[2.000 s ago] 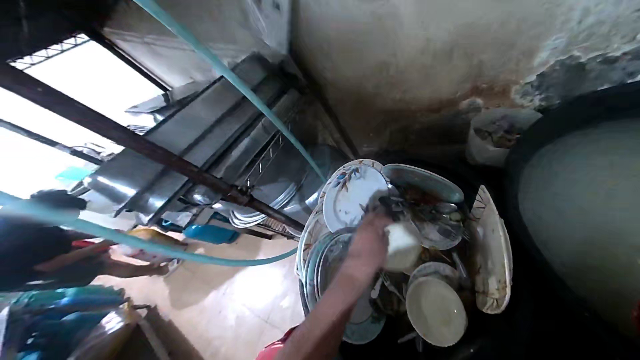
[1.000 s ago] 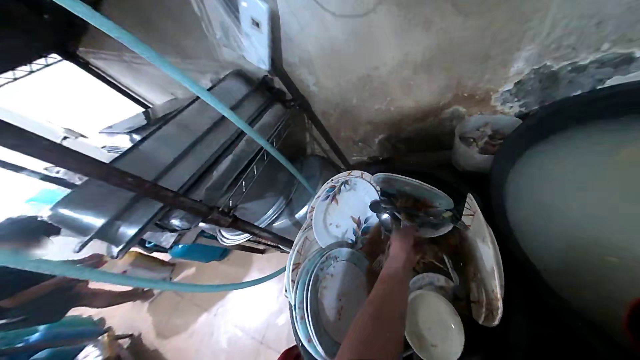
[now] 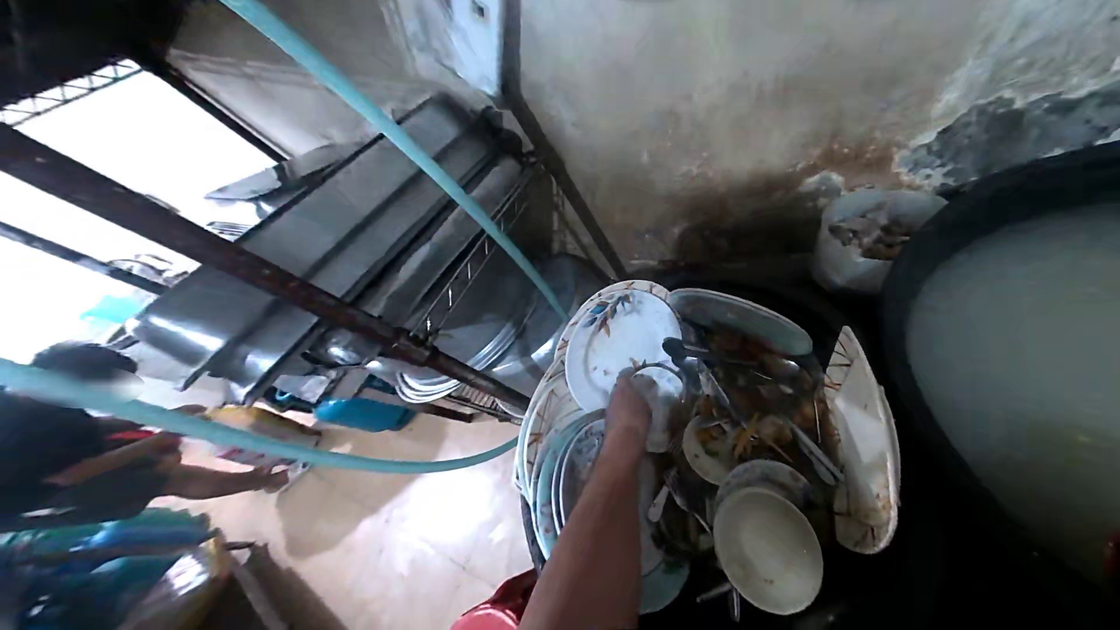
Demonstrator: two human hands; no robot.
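One bare hand, which appears to be my left hand though the view does not settle it, reaches up from the bottom and grips a small white cup. Below and left of the hand, stacked plates lean in a dark tub. A white plate with a leaf pattern rests just beyond the fingers. Right of the cup are spoons and food scraps. A cream bowl stands nearer, with a patterned oval dish upright at the tub's right side. My other hand is out of view.
A large black vat of cloudy water stands at the right, beside a white bucket of scraps. A teal hose crosses above a metal rack with steel trays. Another person is at the far left.
The hand has moved from among the scraps and spoons to the left side of the tub, and now has hold of the white cup.
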